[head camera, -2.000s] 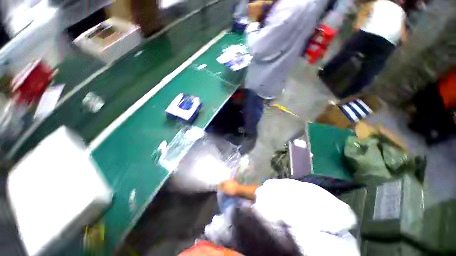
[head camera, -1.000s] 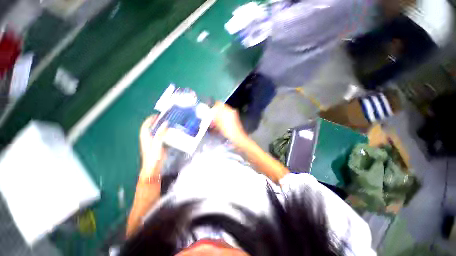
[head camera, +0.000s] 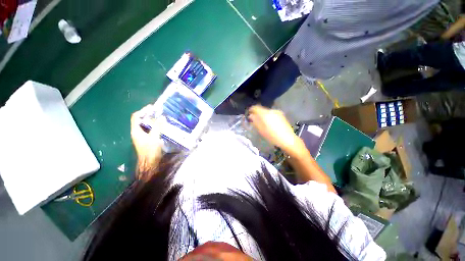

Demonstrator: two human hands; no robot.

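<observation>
My left hand (head camera: 144, 133) grips the left edge of a blue and white retail box (head camera: 182, 115) at the bench edge, in front of my chest. A second blue and white retail box (head camera: 192, 73) lies on the green bench just beyond it. My right hand (head camera: 267, 124) is off the bench edge, right of the held box, with its fingers bent. Clear plastic film (head camera: 224, 122) shows between the held box and my right fingers; whether they pinch it I cannot tell.
A white block (head camera: 46, 148) and yellow-handled scissors (head camera: 83, 194) lie at the left bench end. A coworker (head camera: 352, 38) stands at the upper right. An open carton (head camera: 357, 116) and green sack (head camera: 369, 178) are at the right.
My right hand has moved off the box, to the right. My left hand still holds the box, and a second box shows on the bench beyond it.
</observation>
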